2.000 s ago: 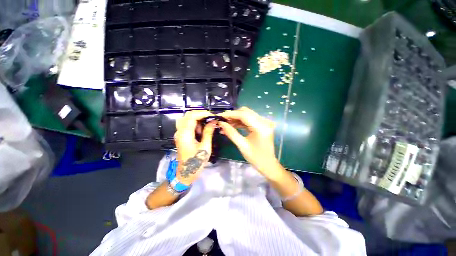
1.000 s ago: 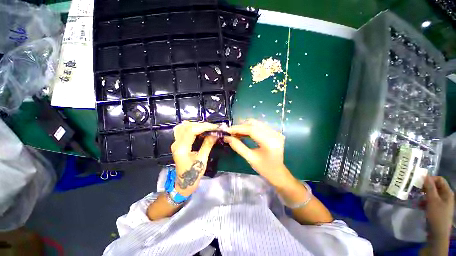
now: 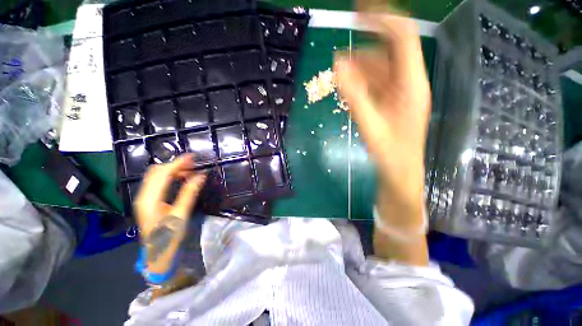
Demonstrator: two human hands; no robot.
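Observation:
The black compartment tray (image 3: 210, 105) lies left of centre, with mostly empty pockets and several round black units, one of them (image 3: 167, 150) near my fingers. My left hand (image 3: 167, 200) is over the tray's near left part, thumb and forefinger a little apart. Whether it holds a dark unit against the black tray I cannot tell. My right hand (image 3: 389, 95) is blurred, raised over the green mat just right of the heap of small white parts (image 3: 320, 86). Its thumb and fingers are spread, with nothing visible between them.
A second black tray (image 3: 287, 32) lies partly under the first. The clear blister tray stack (image 3: 510, 146) stands at the right. A white document sheet (image 3: 83, 83), clear plastic bags (image 3: 29, 95) and a black box with a white label (image 3: 67, 178) are at the left. Pale sleeves show at both sides.
My hands have parted: the left moved left over the tray, the right moved forward and right. The other person's hand and the paper label on the clear stack are no longer in view.

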